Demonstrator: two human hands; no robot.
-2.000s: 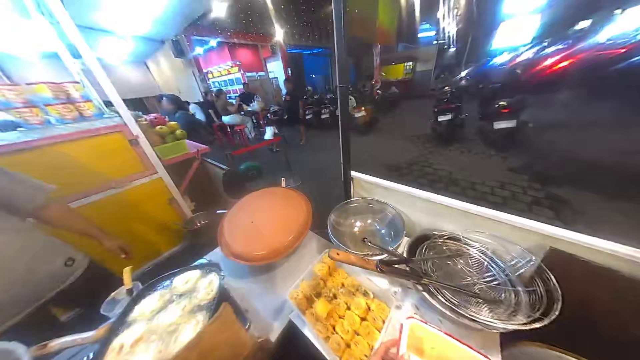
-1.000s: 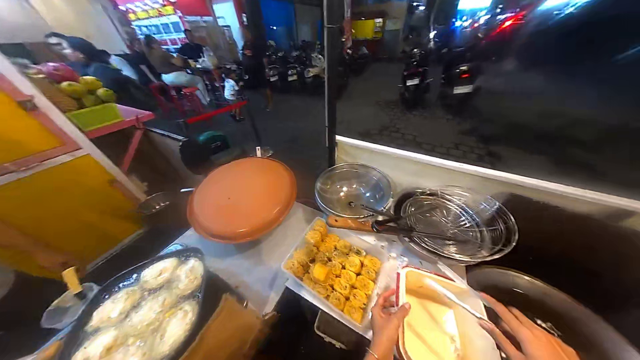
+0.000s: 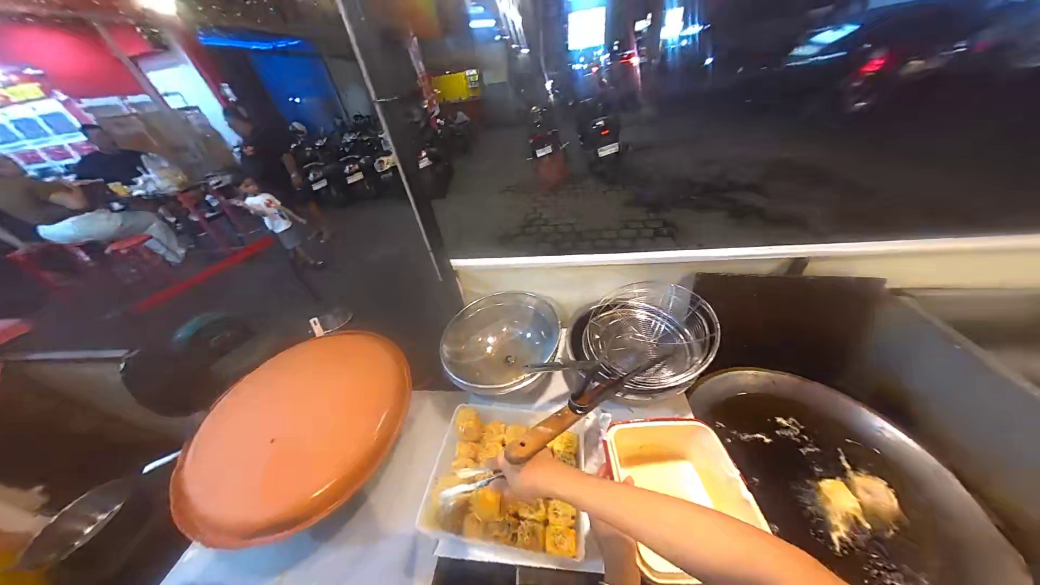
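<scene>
My right hand [image 3: 522,477] holds metal tongs [image 3: 471,484] over the yellow food pieces [image 3: 561,513] in a white plastic tray [image 3: 424,508]. The tong tips are blurred; whether they grip a piece cannot be told. My left hand [image 3: 615,543], partly hidden behind my right forearm, holds the left side of a red-rimmed tub [image 3: 697,420] of pale yellow batter [image 3: 666,467]. A wooden-handled utensil [image 3: 548,433] lies across the tray's far side. Right of the tub, battered pieces [image 3: 857,505] fry in a large wok [image 3: 792,382] of dark oil.
A round orange lid [image 3: 296,439] stands left of the tray. Behind are a clear bowl [image 3: 500,341] and round wire strainers [image 3: 650,337]. A low white wall [image 3: 731,256] borders the stall. People [image 3: 272,215] and parked motorcycles [image 3: 597,134] are beyond.
My right hand has moved from the batter tub's right side to over the food tray, crossing my left. The view has swung right, showing more of the wok.
</scene>
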